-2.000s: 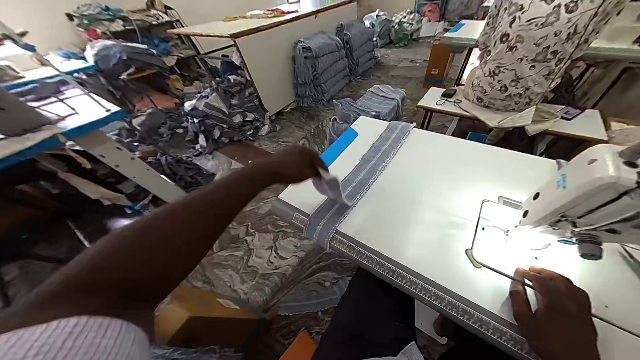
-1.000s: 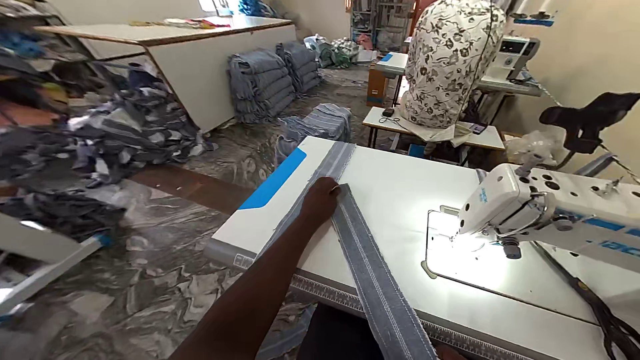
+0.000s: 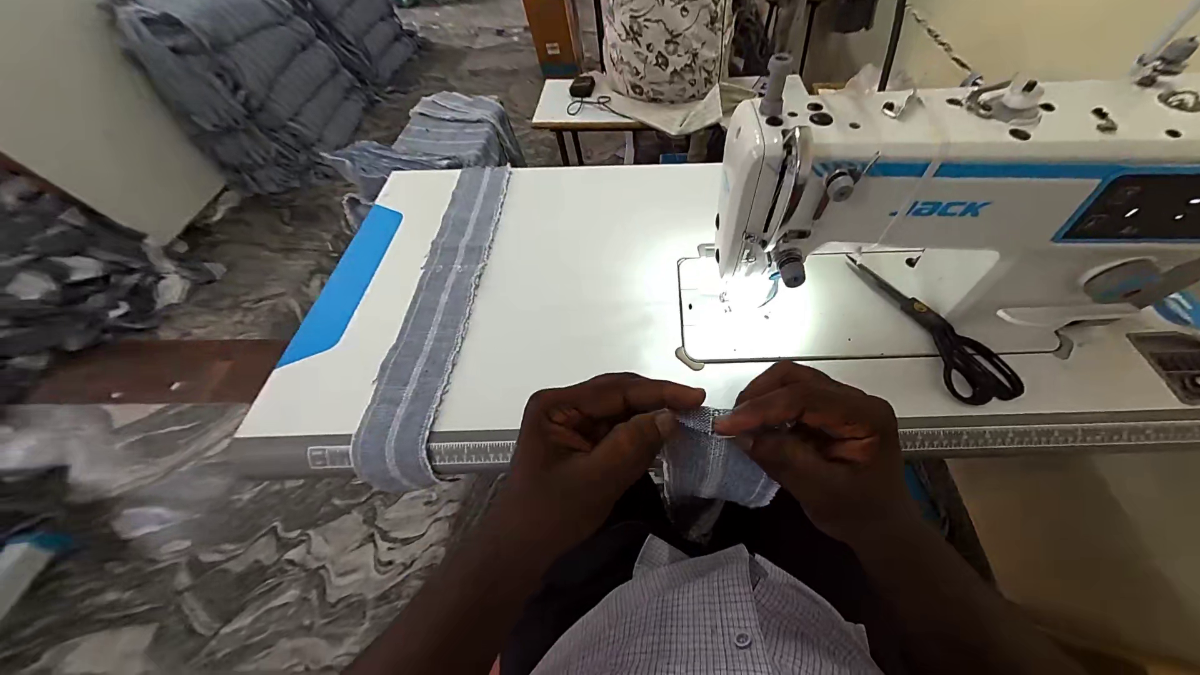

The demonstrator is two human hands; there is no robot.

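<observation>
Both my hands meet in front of my chest at the table's front edge. My left hand (image 3: 600,441) and my right hand (image 3: 816,436) pinch the end of a grey-blue fabric strip (image 3: 712,469) between thumbs and fingers, and its lower part hangs toward my lap. Another grey-blue striped strip with frayed edges (image 3: 431,319) lies across the left part of the white table (image 3: 581,281) and droops over the front edge. A Jack sewing machine (image 3: 872,187) stands at the right, its lamp lit over the needle plate. Black-handled scissors (image 3: 956,347) lie on the table under the machine's arm.
A measuring scale (image 3: 1031,435) runs along the table's front edge. Beyond the table are a heap of striped cloth (image 3: 459,131), stacked grey bundles (image 3: 253,84) and a small table (image 3: 581,108) beside a person in patterned clothing (image 3: 666,47). Loose cloth (image 3: 75,272) lies at left.
My right hand, on the table near the machine two seconds ago, now holds the strip's end with my left hand. My left hand has come back from the table's left side. The view has turned downward.
</observation>
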